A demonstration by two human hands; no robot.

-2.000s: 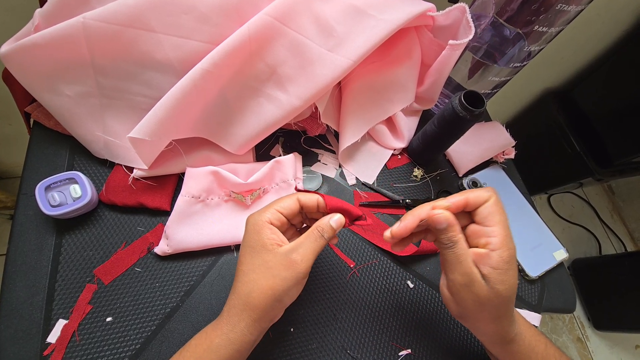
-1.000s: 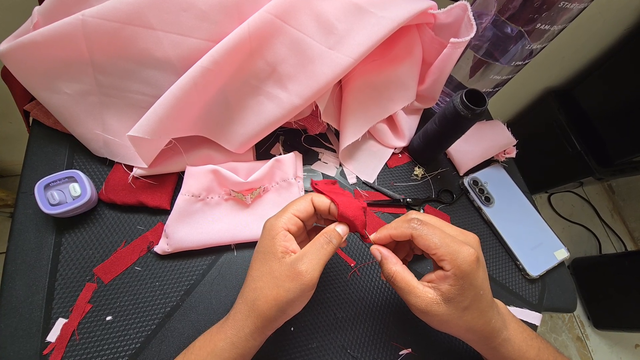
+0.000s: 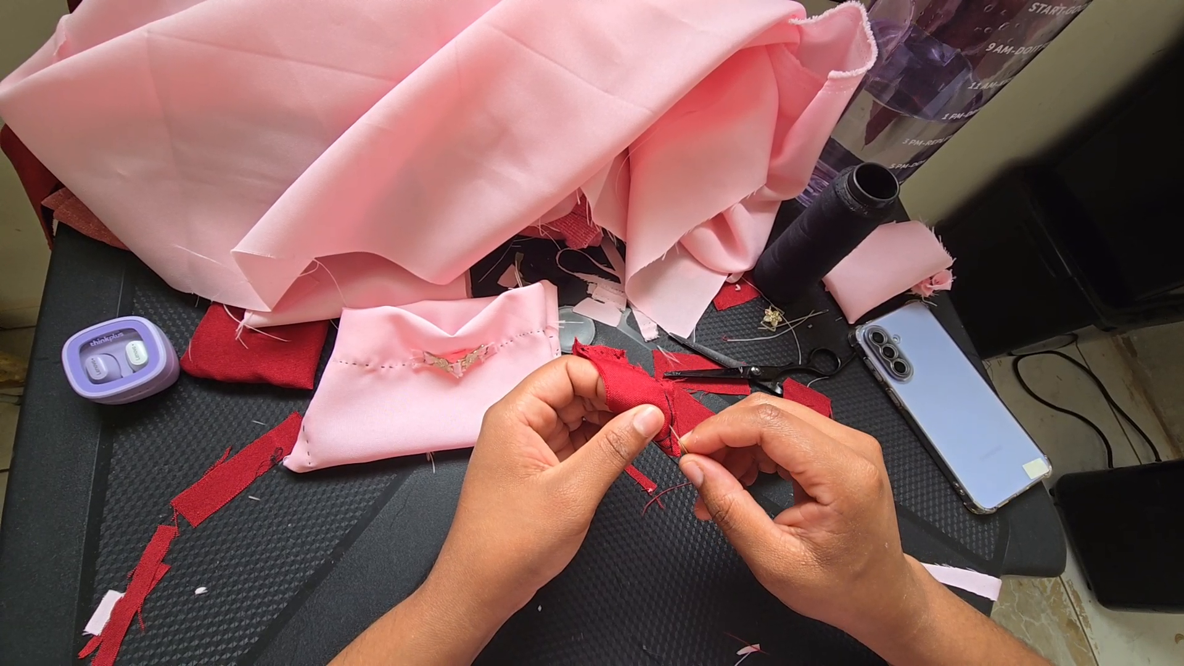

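My left hand (image 3: 564, 453) pinches a small folded piece of red fabric (image 3: 636, 388) between thumb and fingers. At the lower right end of that fabric, my right hand (image 3: 795, 490) holds a thin sewing needle (image 3: 678, 440) between thumb and index finger, its tip close against the cloth. Behind my left hand lies a pink fabric pouch (image 3: 416, 407) with a line of dark stitches and a small gold-toned ornament. Black-handled scissors (image 3: 758, 372) lie just beyond my right hand, over red scraps.
Large pink fabric (image 3: 444, 139) covers the back. A black thread spool (image 3: 823, 236) stands beside a folded pink piece (image 3: 888, 268) and a phone (image 3: 953, 407). Leftward are a purple earbud case (image 3: 120, 361), a red fabric pouch (image 3: 254, 347) and red strips (image 3: 236, 472). A printed bottle (image 3: 925, 83) stands behind.
Two seconds ago my right hand was raised apart from the red fabric; now its fingertips are at the fabric's edge. The phone, partly covered by that hand then, shows fully.
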